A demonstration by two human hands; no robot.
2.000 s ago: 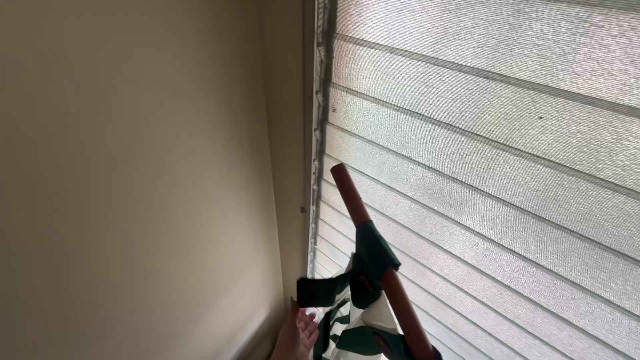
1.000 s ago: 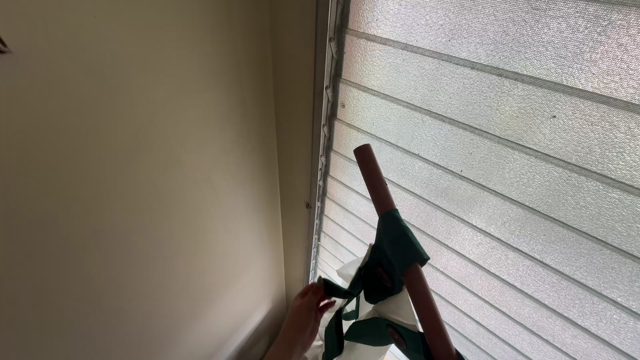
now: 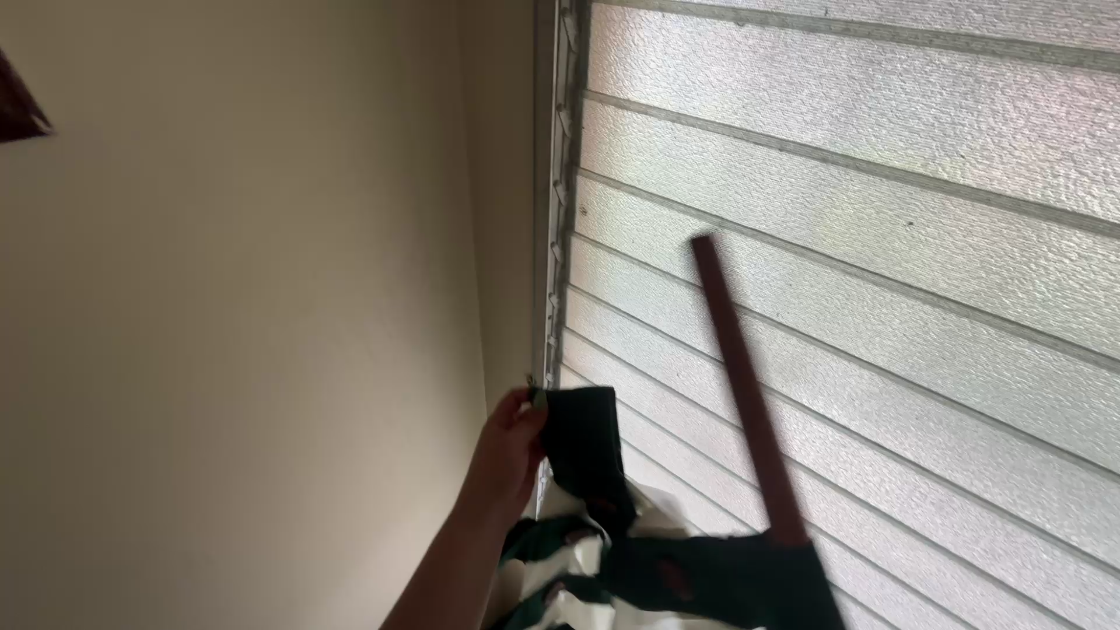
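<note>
My left hand (image 3: 516, 437) pinches the top corner of a dark green fabric tab (image 3: 584, 442) near the left side of the window. Below the tab hangs white and dark green curtain fabric (image 3: 560, 560), bunched together. A reddish-brown curtain rod (image 3: 751, 385) slants upward in front of the glass, its upper end bare. Another dark green tab (image 3: 726, 577) is around the rod's lower visible part. My right hand is not in view, and the rod's lower end is out of frame.
A louvered window of textured glass (image 3: 875, 262) fills the right side, with a metal frame (image 3: 556, 210) along its left edge. A plain beige wall (image 3: 245, 306) is at the left. A dark reddish-brown object (image 3: 17, 105) juts in at the upper left edge.
The left hand has raised the fabric tab, which now stands spread out. More of the rod's upper part is bare; earlier, a green tab sat higher on it.
</note>
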